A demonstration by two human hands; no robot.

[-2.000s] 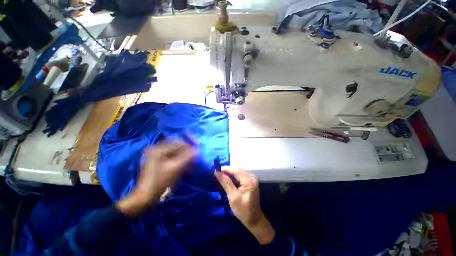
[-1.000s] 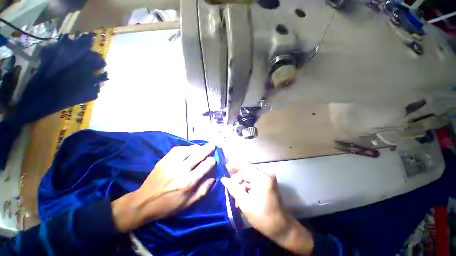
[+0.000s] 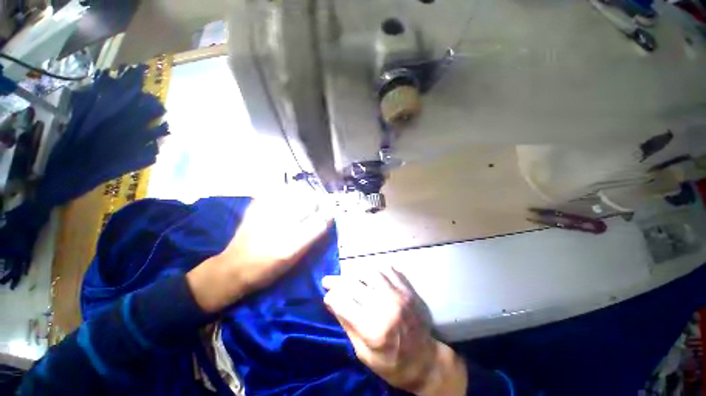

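Observation:
The shiny blue garment piece (image 3: 286, 340) lies on the white table left of and in front of the needle and hangs over the front edge. My left hand (image 3: 271, 236) lies on the cloth close to the presser foot (image 3: 344, 203), its fingertips washed out by the lamp light. My right hand (image 3: 379, 321) grips the garment's right edge nearer the table's front, fingers bent. The binding strip cannot be made out; my hands cover much of the edge. The sewing machine head (image 3: 480, 93) stands over the work.
Reddish thread snips (image 3: 569, 220) lie on the machine bed at right. A dark blue bundle of cut strips (image 3: 101, 139) lies at far left, beside a brown board (image 3: 73, 247) with yellow tape. Part of a scrap bin (image 3: 689, 356) shows at lower right.
The view has come closer to the machine. My left hand has moved from over the cloth up to the presser foot. My right hand stays at the garment edge, now slightly lower, its fingers more curled.

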